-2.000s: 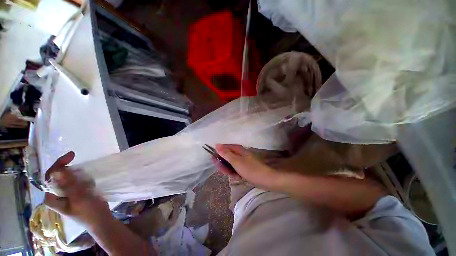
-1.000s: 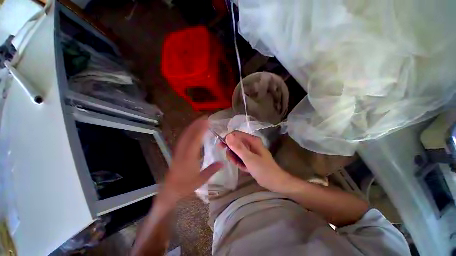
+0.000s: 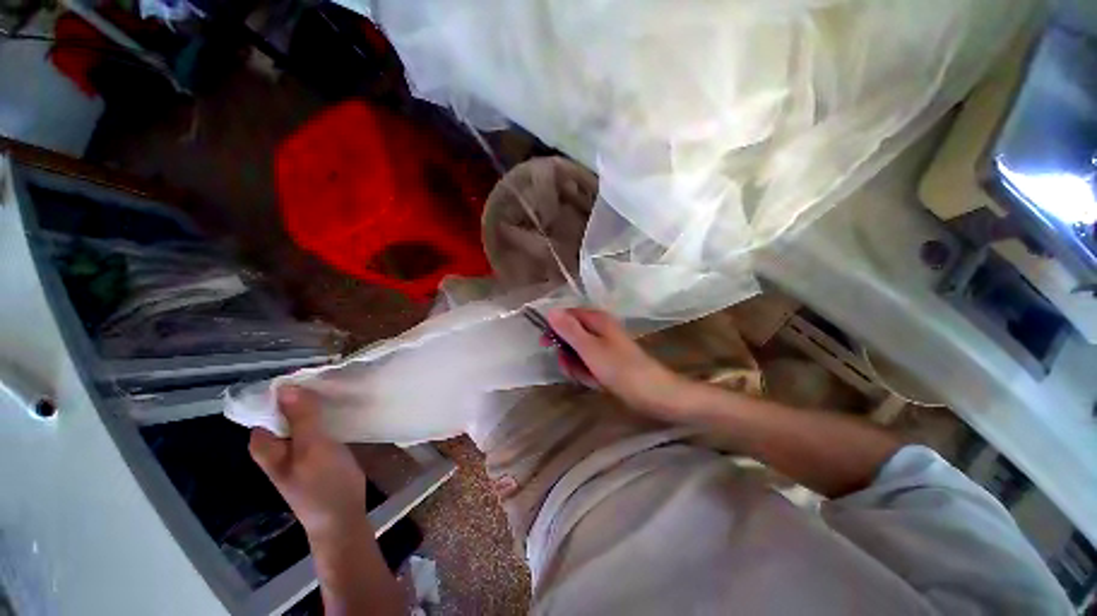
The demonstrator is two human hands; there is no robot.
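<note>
My left hand grips the end of a sheer white fabric piece, which stretches across above my lap. A denser pale seam edge runs along its top side. My right hand holds dark thread snips in the palm, with the short blades pointing up-left against the fabric's upper edge. The fabric leads right towards a large cloudy heap of cream sheer fabric on the machine table.
A red plastic stool stands on the floor ahead. A round bin with scraps is below the table edge. A white table with an open dark compartment is at left. A bright lamp lights the machine at right.
My left hand has moved from beside the snips out to the left and now holds the fabric end, pulling it out. The snips remain in my right hand. The view has shifted right.
</note>
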